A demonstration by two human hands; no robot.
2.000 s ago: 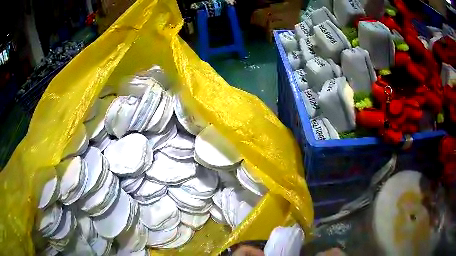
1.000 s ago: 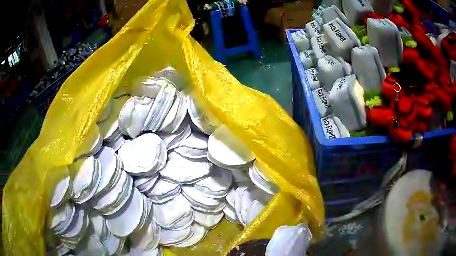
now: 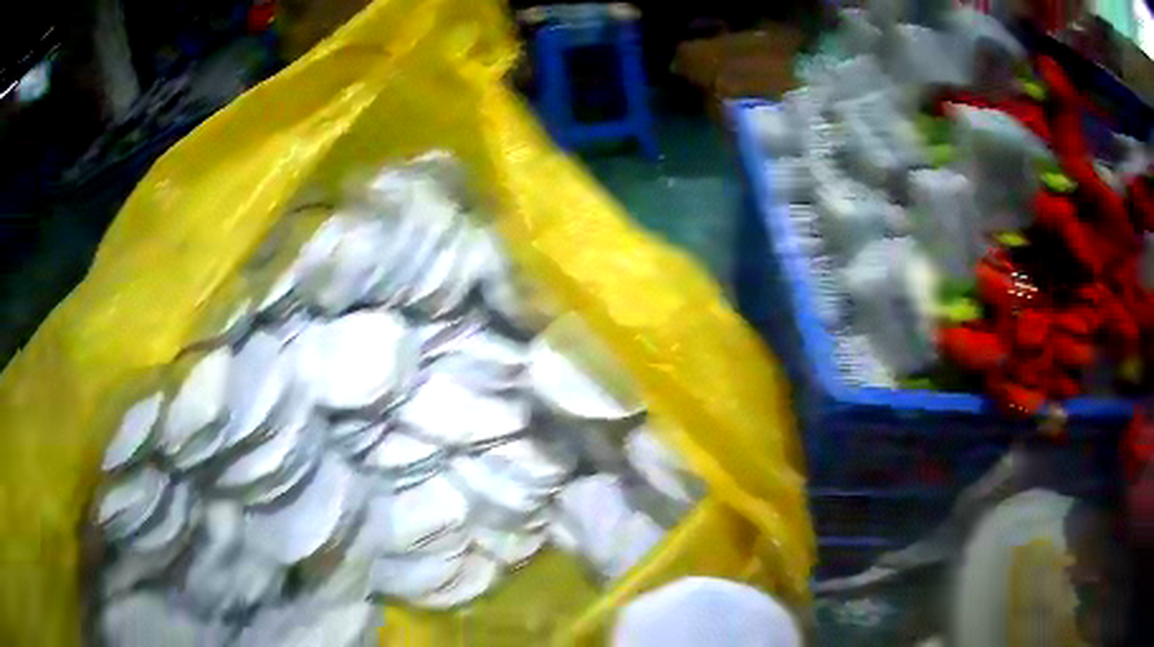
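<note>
The view is blurred. A large yellow plastic bag (image 3: 633,240) stands wide open in front of me. Inside it lie many round white fabric discs (image 3: 348,358) in loose, overlapping stacks. One more white disc piece (image 3: 706,616) shows at the bottom edge, in front of the bag's lower right rim, cut off by the frame. What holds or supports it is hidden. Neither my left hand nor my right hand can be made out.
A blue crate (image 3: 886,468) on the right holds grey-white plush blocks (image 3: 886,291), red plush parts (image 3: 1012,335) and lime-green bits. A pale round object (image 3: 1012,581) is at lower right. A blue stool (image 3: 592,82) stands behind the bag, and a dark basket (image 3: 165,108) at back left.
The white disc piece at the bottom edge now looks larger and rounder, its flat face showing. The skin seen beside it earlier is gone. The crate sits slightly lower in view.
</note>
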